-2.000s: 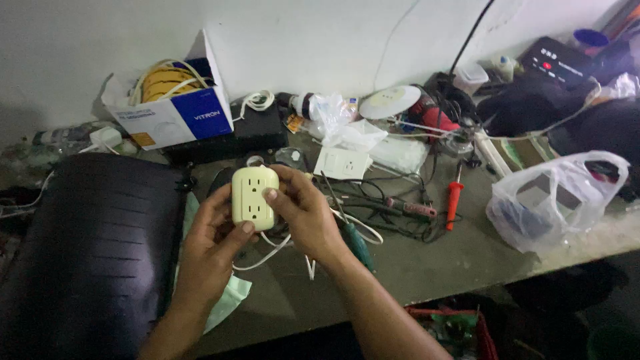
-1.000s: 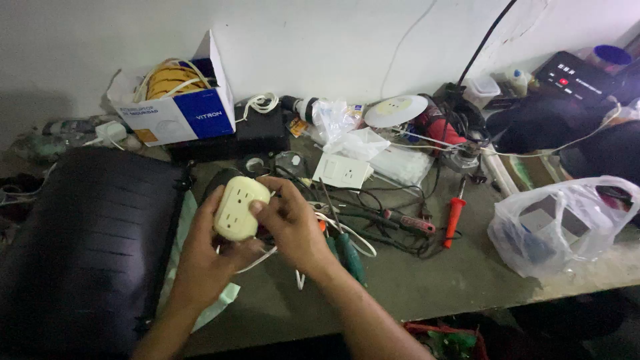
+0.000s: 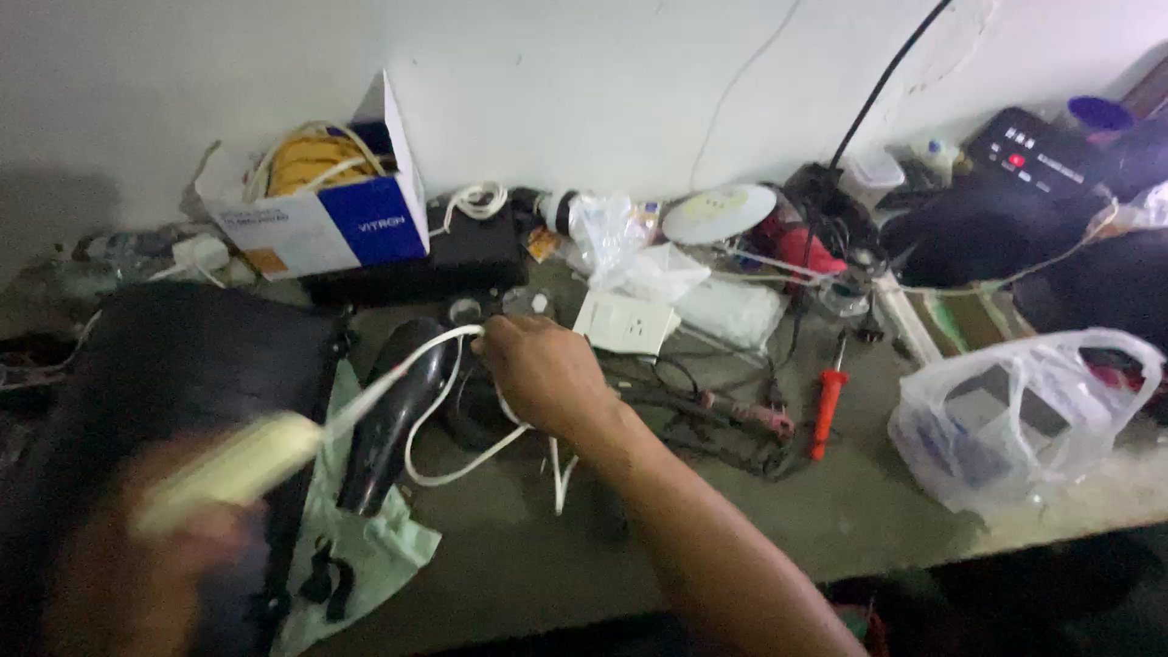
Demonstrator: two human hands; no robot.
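My left hand, blurred by motion, holds the cream outlet box at the lower left, over a black padded panel. A white cable runs from the end of the box to my right hand, whose fingers are closed on it at the middle of the bench. Loops of the cable hang below the right hand. Between the hands lies a black hair-dryer-like housing, partly on a pale green cloth. A white wall outlet plate lies just right of the right hand.
An open cardboard box holding yellow material stands by the wall. Right of centre lie an orange-handled soldering iron, tangled dark cables and a white disc. A plastic bag sits near the bench's right front edge.
Both hands were together on the outlet box. Now the left hand has moved it to the lower left, and the right hand has let go of it and taken hold of the white cable.
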